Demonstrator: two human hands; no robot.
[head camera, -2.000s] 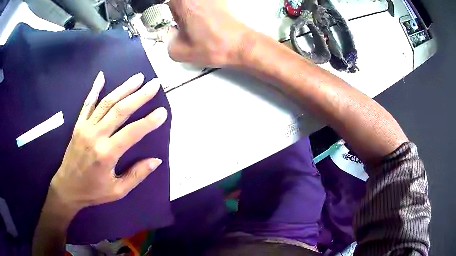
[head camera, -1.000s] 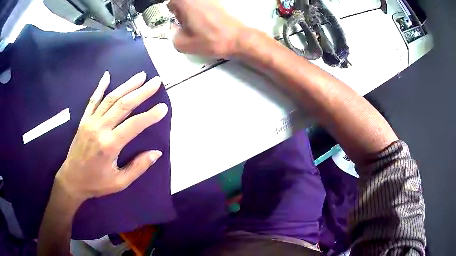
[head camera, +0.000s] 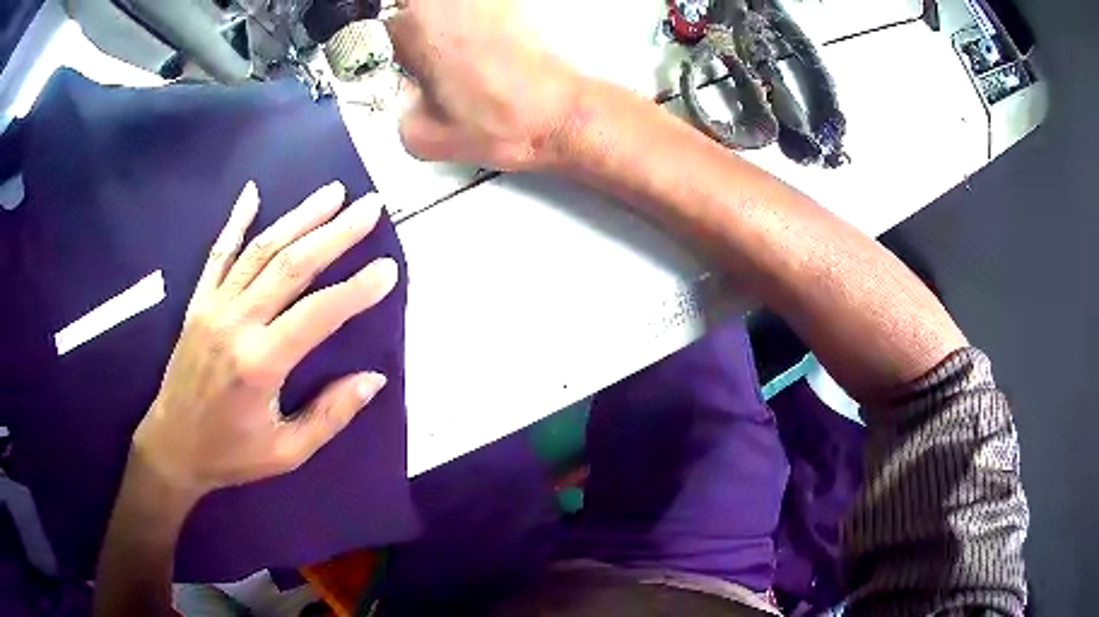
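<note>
A dark purple garment panel (head camera: 109, 458) with a short slanted white strip (head camera: 110, 312) lies on the white machine table. My left hand (head camera: 259, 344) rests flat on the panel with its fingers spread. The panel's top edge reaches the small metal parts at the presser foot (head camera: 316, 82). My right hand (head camera: 476, 90) is at the top, right of the panel and beside a cream ribbed knob (head camera: 360, 48). Its fingers are bent and cut off by the top edge, so what they touch is hidden.
Fabric shears (head camera: 771, 90) with wrapped handles lie at the top right, a red tool (head camera: 688, 17) beside them. The white table (head camera: 530, 313) has its front edge running diagonally. Below are purple cloth (head camera: 675, 470) and an orange basket (head camera: 346, 581). The machine head (head camera: 133, 30) is top left.
The whole view has shifted slightly. My left hand stays spread on the panel, and my right hand stays by the knob. The panel shows no clear movement.
</note>
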